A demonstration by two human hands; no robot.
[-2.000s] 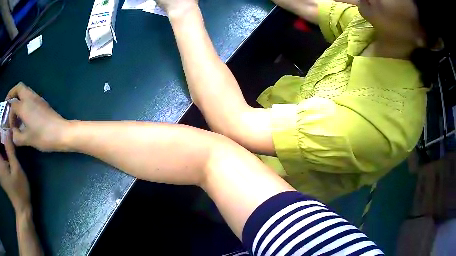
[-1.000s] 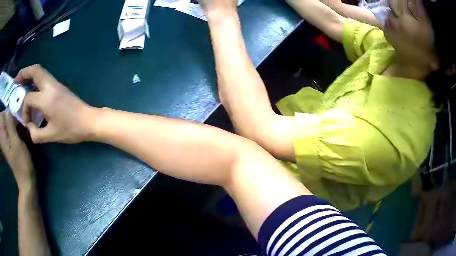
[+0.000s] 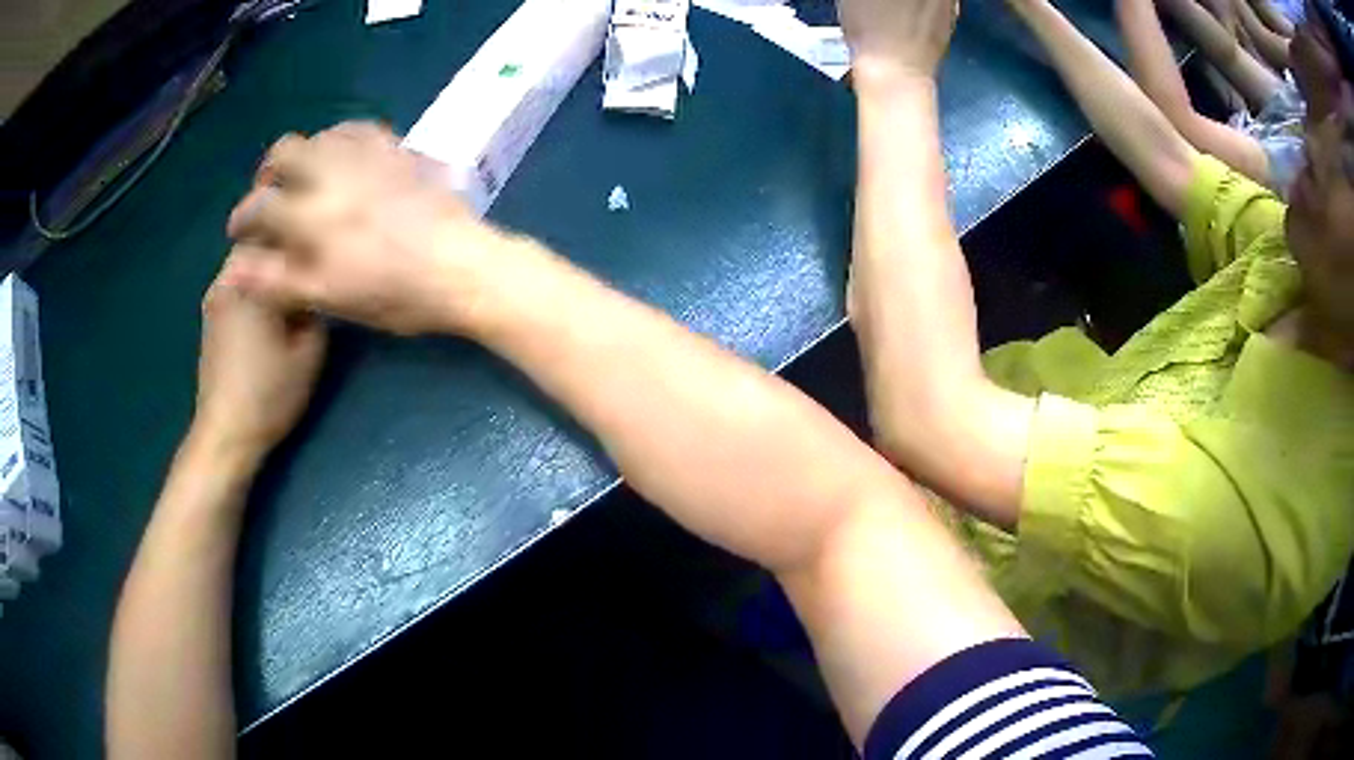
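Observation:
A long white carton (image 3: pixel 512 97) with a small green mark lies slantwise at the upper middle. Its near end is beside my right hand and partly hidden by it. My right hand (image 3: pixel 357 230) is blurred, its fingers bent and pointing left, over my left hand. My left hand (image 3: pixel 260 349) is below it, its fingers mostly hidden behind the right. Whether either holds anything cannot be seen. A shorter-looking white carton (image 3: pixel 648 52) with its end flap out lies right of the long one, cut off by the top edge.
White cartons (image 3: pixel 23 431) stand together at the left edge. A paper scrap (image 3: pixel 618 196) lies on the green table (image 3: pixel 713 282), with white papers (image 3: pixel 809 37) at the back. A person in yellow (image 3: pixel 1188 446) has an arm on the table at right. A cable (image 3: pixel 134 223) runs at back left.
The view has swung left, so the scene shifts right. The printed carton earlier between my hands no longer shows there; a long carton now shows behind my right hand. My hands have come together.

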